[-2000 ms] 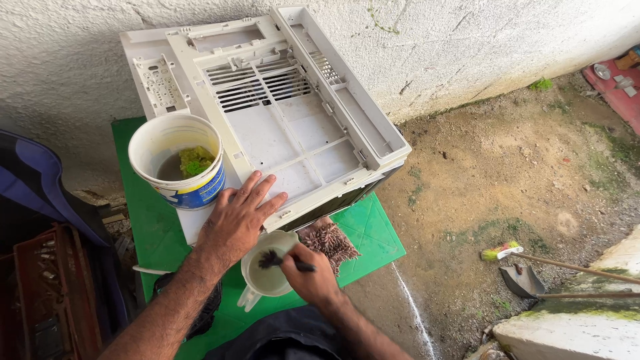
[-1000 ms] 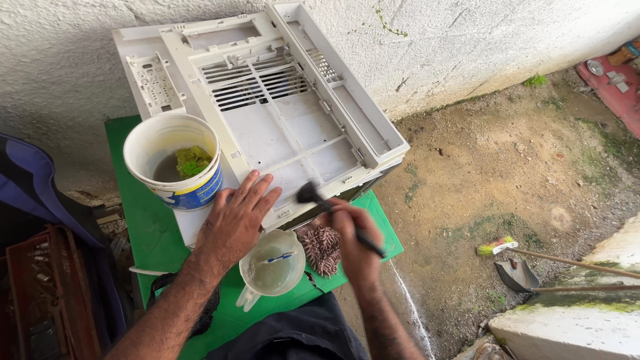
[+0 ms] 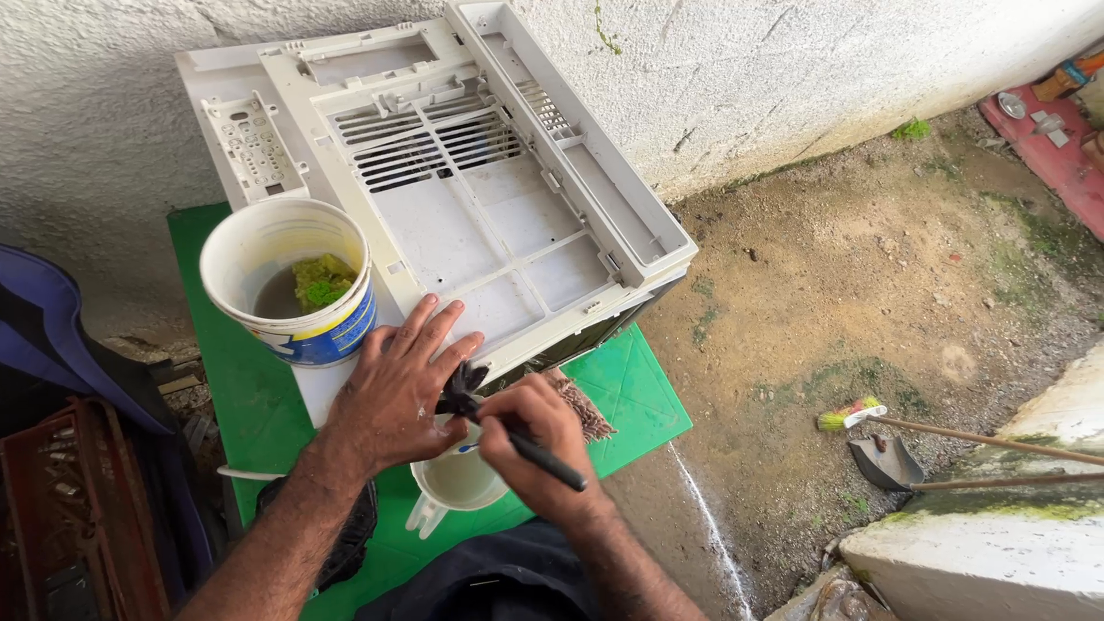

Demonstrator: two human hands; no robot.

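Observation:
A white plastic appliance housing [image 3: 517,259] with slats and a frame lies on a dark body on the green table. My left hand [image 3: 401,392] rests spread on its near edge, holding nothing. In my right hand [image 3: 535,444] is a black-handled brush [image 3: 543,457], its dark bristles against the housing's near edge, between my hands. Below them stands a white plastic jug [image 3: 457,483] with cloudy liquid, partly hidden by my right hand. Behind that hand lies a brown shaggy cloth [image 3: 582,410]. A white and blue bucket [image 3: 332,332] with a yellow-green sponge [image 3: 321,280] inside stands left of the housing.
The green table [image 3: 638,401] stands by a rough white wall [image 3: 733,78]. A black plastic bag [image 3: 349,535] is beside my left forearm, and an open reddish toolbox [image 3: 95,517] is at lower left. A broom [image 3: 862,414] and a dustpan [image 3: 887,463] lie on the dirt ground at right.
The brush was in the jug, then over the housing's near edge; now it is lower and further left, beside my left hand. The left hand stays on the housing.

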